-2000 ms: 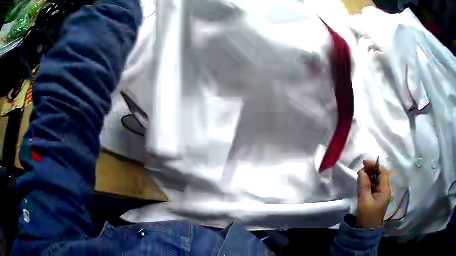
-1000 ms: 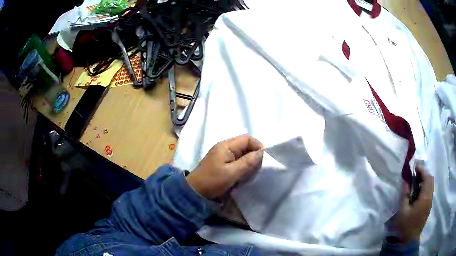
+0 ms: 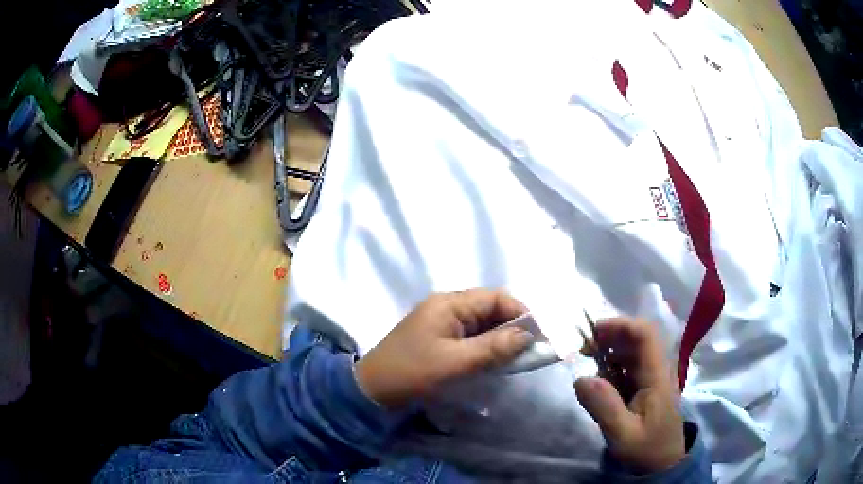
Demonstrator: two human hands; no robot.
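Note:
A white uniform jacket (image 3: 454,198) with a dark red collar (image 3: 698,222) is spread in front of me. A size label (image 3: 660,202) shows inside, beside the collar. My left hand (image 3: 449,345) pinches a folded edge of the jacket between thumb and fingers. My right hand (image 3: 632,392) is just right of it, fingers curled around small dark thread snips (image 3: 589,331), mostly hidden by the fingers. The tips are close to the pinched edge; whether they touch it is unclear.
Black hangers (image 3: 274,85) lie tangled at the upper left. Yellow paper (image 3: 142,137), a dark flat strip (image 3: 123,203) and red scraps (image 3: 164,283) lie on the wooden table (image 3: 213,222). More white garments (image 3: 833,255) are heaped at the right.
The jacket has been laid down from its earlier raised, blurred position. My right hand has moved left from the collar to beside my left hand, which has shifted slightly right and down.

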